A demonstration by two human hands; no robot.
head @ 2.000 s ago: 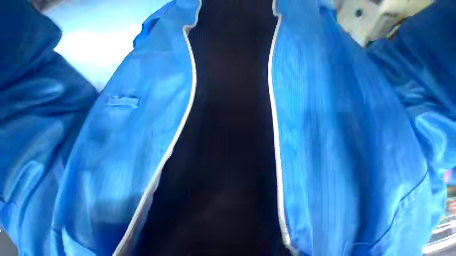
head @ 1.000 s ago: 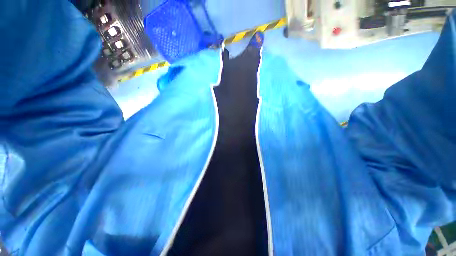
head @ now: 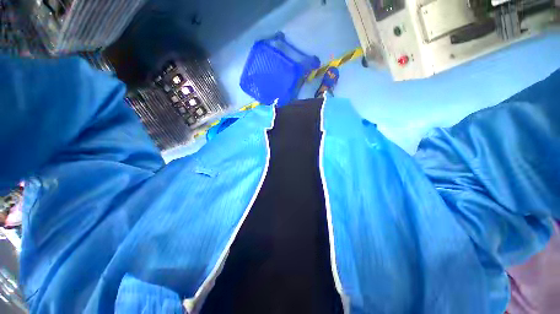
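Observation:
Neither of my hands is in the picture. Only my blue smock sleeves show, the left one (head: 80, 122) at the left and the right one (head: 497, 165) at the right, both running out of the frame. In front of me on the blue floor is a blue plastic stool (head: 270, 68). A dark stack of trays (head: 206, 86) with several small phone-like items on top stands to the left of the stool.
A white machine (head: 411, 46) with a red button stands at the upper right. More ridged stacks (head: 92, 24) stand at the upper left. Yellow-black tape (head: 341, 62) marks the floor, with a shoe (head: 330, 78) beside it. Pinkish cloth (head: 540, 279) shows at the lower right.
The view has swung: the stool, tape and machine's red button sit lower in the picture, and the stool and tray stack are farther right. More ridged stacks have appeared at upper left, pinkish cloth at lower right.

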